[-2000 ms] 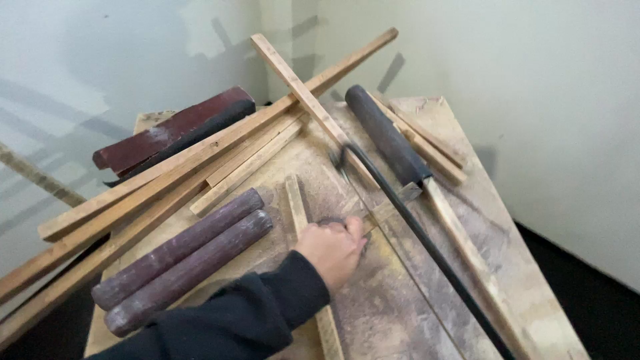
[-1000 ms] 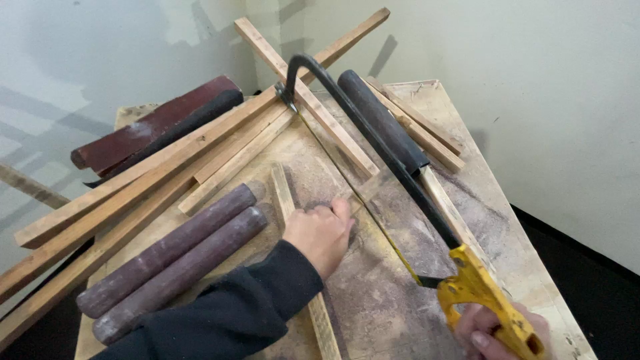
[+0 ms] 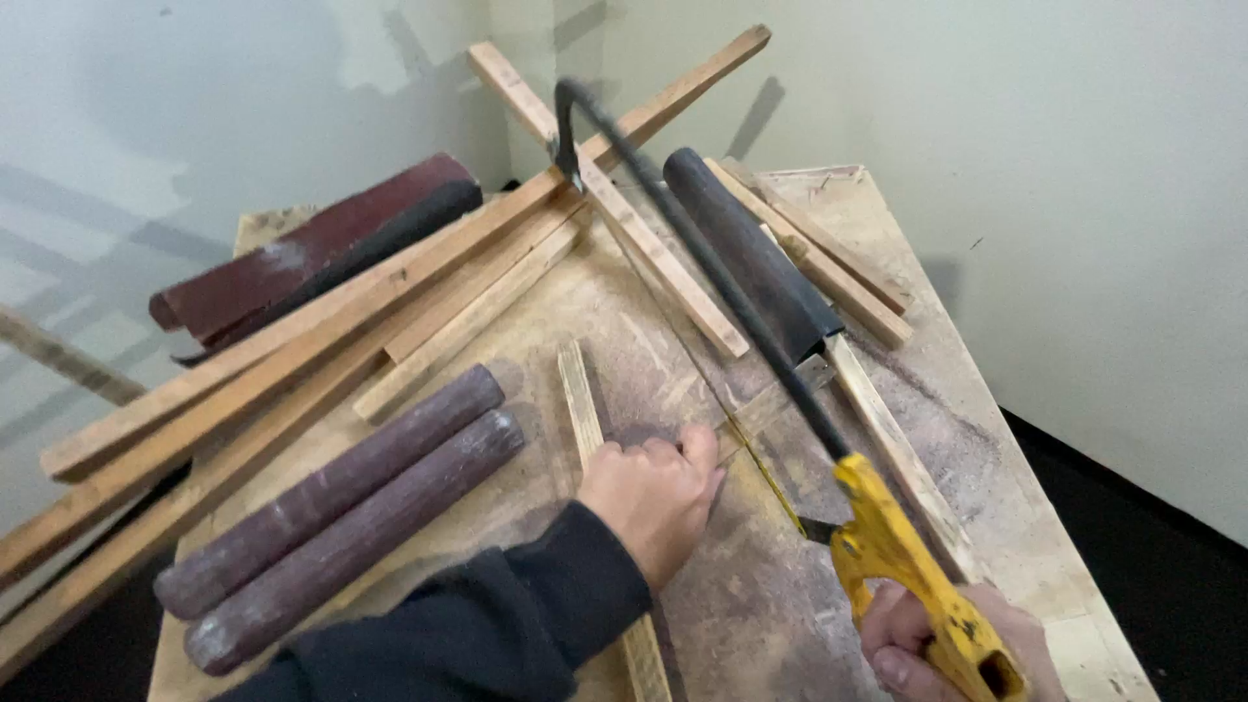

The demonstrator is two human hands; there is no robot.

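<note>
My right hand (image 3: pixel 912 639) is closed around the yellow handle of a hacksaw (image 3: pixel 892 575) at the lower right. The dark frame of the saw runs up and left, and its thin blade crosses a small flat wooden piece (image 3: pixel 770 411). My left hand (image 3: pixel 658 502), in a dark sleeve, grips the left end of that piece, just left of the blade. Beneath my left hand and forearm passes a narrow wooden strip (image 3: pixel 582 400). The right end of the small piece lies by another wooden strip (image 3: pixel 902 458).
Two rolled sandpaper tubes (image 3: pixel 341 497) lie left on the wooden tabletop (image 3: pixel 1048 565). Long wooden sticks (image 3: pixel 322 322) cross behind them, beside dark red sandpaper (image 3: pixel 322 249). A dark roll (image 3: pixel 746 249) and short sticks (image 3: pixel 829 283) lie back right. Walls stand behind.
Two seconds ago the saw's handle and my right hand were out of view; both now show at lower right. The saw has shifted along its length since then. My left hand stays at the small wooden piece.
</note>
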